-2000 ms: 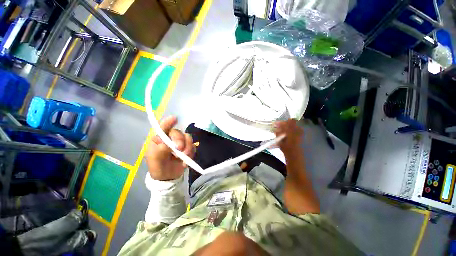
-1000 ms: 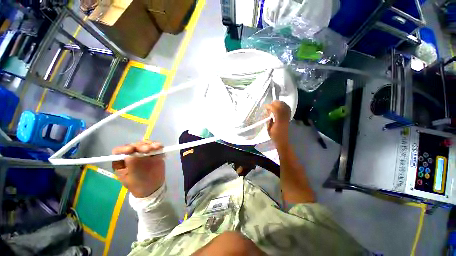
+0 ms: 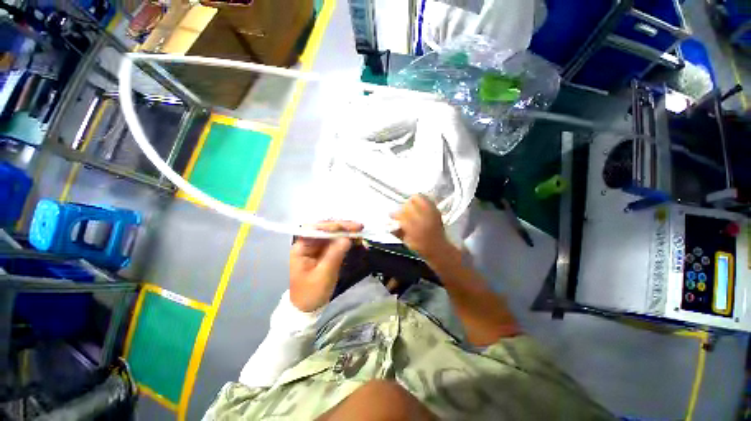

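A long white tubing (image 3: 156, 167) forms a wide open loop to the left, over the floor. My left hand (image 3: 319, 261) pinches the tubing between thumb and fingers near the front edge of the coil. My right hand (image 3: 422, 224) is closed on the tubing at the front right of the coil; its fingertips are partly hidden. The coil of tubing (image 3: 395, 160) lies in a round white pile before me, its left part washed out by glare. A strand also runs from the back of the coil toward the machine (image 3: 630, 238) at right.
A crumpled clear plastic bag (image 3: 494, 119) lies beyond the coil. A bright green item (image 3: 549, 187) and a dark slim tool (image 3: 520, 225) lie to its right. A blue stool (image 3: 86, 233), a metal rack (image 3: 107, 152) and cardboard boxes (image 3: 263, 37) stand at left.
My left hand has moved right, close to the coil and my right hand. The tubing's loop at left has opened from a sharp fold into a wide curve. My right hand has moved slightly left and down.
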